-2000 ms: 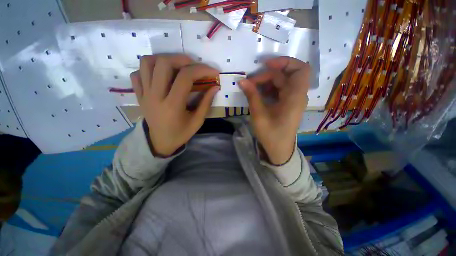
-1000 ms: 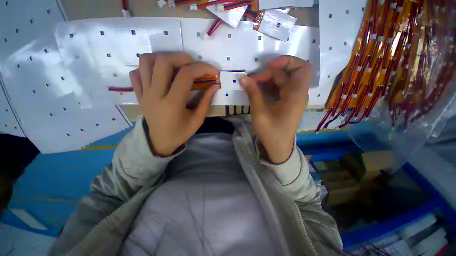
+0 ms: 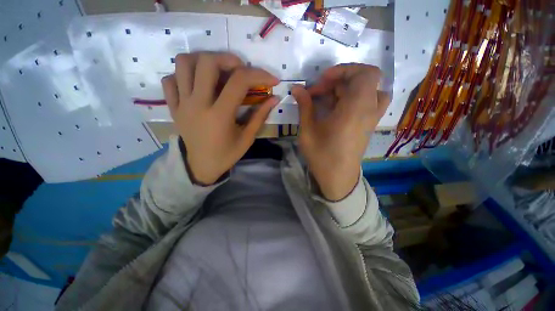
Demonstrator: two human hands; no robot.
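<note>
My left hand (image 3: 222, 115) pinches a small amber-orange flex piece (image 3: 260, 92) between thumb and index finger. Its red lead wires (image 3: 150, 102) come out to the left of the hand. A white adhesive pad (image 3: 291, 91) with a small dark square lies between my fingertips, against the right end of the orange piece. My right hand (image 3: 338, 121) holds the pad's right side with thumb and index finger. The hands are over a white adhesive sheet (image 3: 286, 53) with dark squares. Whether the pad is attached to the orange piece cannot be told.
Labelled units (image 3: 342, 25) with red wires lie beyond my hands. Orange units with red wires (image 3: 453, 73) lie at the right, partly in a clear plastic bag (image 3: 481, 159). More dotted white sheets (image 3: 61, 115) lie at the left. A blue frame (image 3: 487, 270) and cardboard boxes (image 3: 453, 194) are below right.
The left hand has tilted slightly with the orange piece. The pad between the fingers now looks lifted or bent at an angle. The whole view has shifted slightly.
</note>
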